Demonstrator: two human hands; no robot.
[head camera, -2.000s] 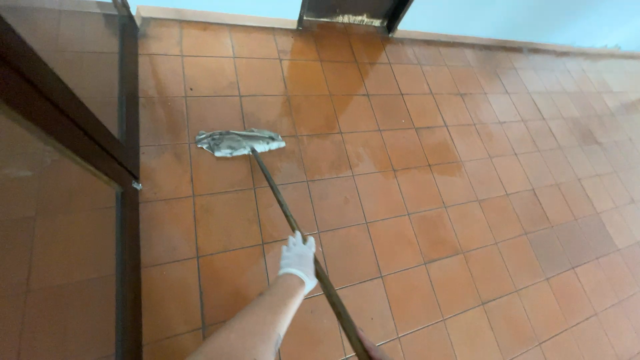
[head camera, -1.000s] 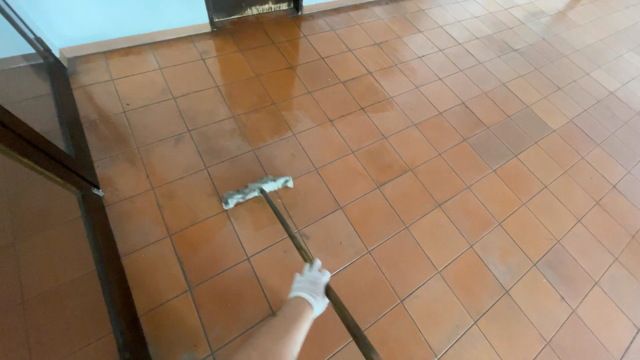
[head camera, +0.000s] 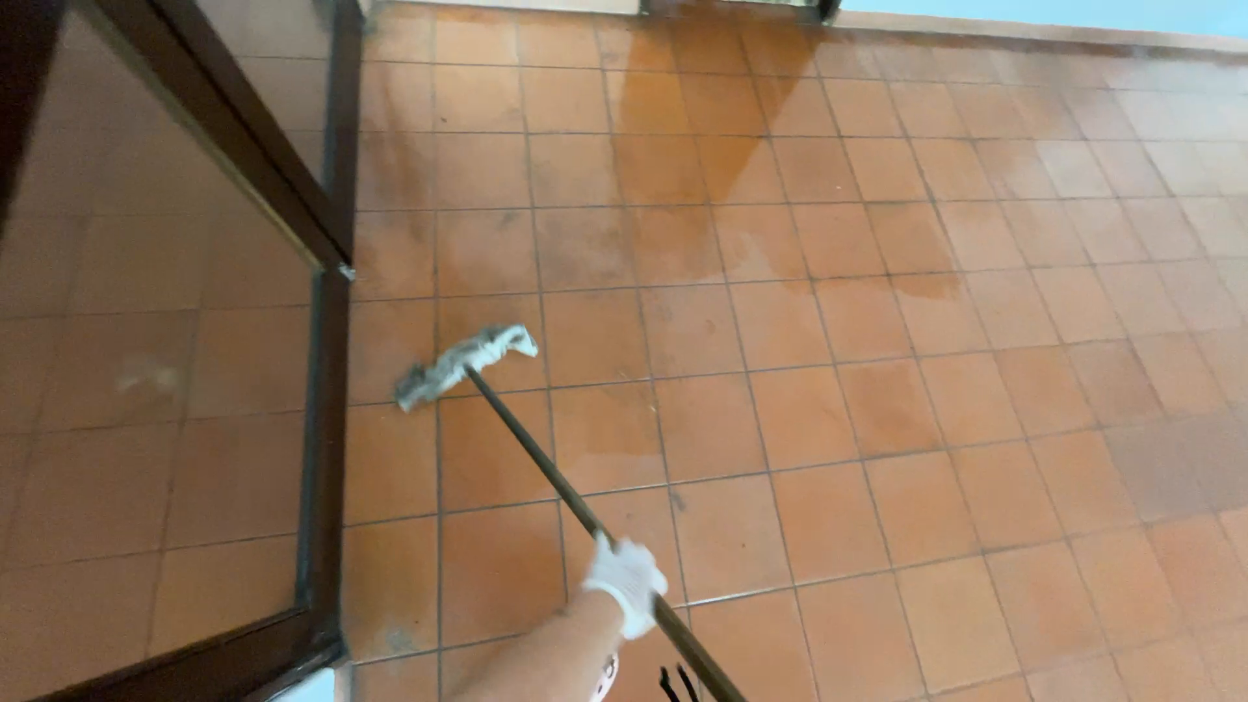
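My left hand (head camera: 626, 583), in a white glove, is closed around the middle of a long brown mop handle (head camera: 541, 460) at the lower middle of the head view. The handle runs from the bottom edge up and left to a mop head (head camera: 466, 365) wrapped in a grey-white cloth, which lies on the orange floor tiles (head camera: 721, 536), tilted with its right end higher in the view. My right hand is out of view. Part of a white patterned thing and some dark strands show beside my forearm at the bottom edge.
A dark-framed glass door or panel (head camera: 327, 439) stands along the left, close to the mop head. A pale blue wall (head camera: 1053, 12) with a baseboard runs across the top, beside a dark door frame (head camera: 829, 10). Parts of the tiles look wet and shiny.
The mop head has moved left over the tiles, nearer the dark frame, and its angle has changed. My left hand stays on the handle. The view has shifted.
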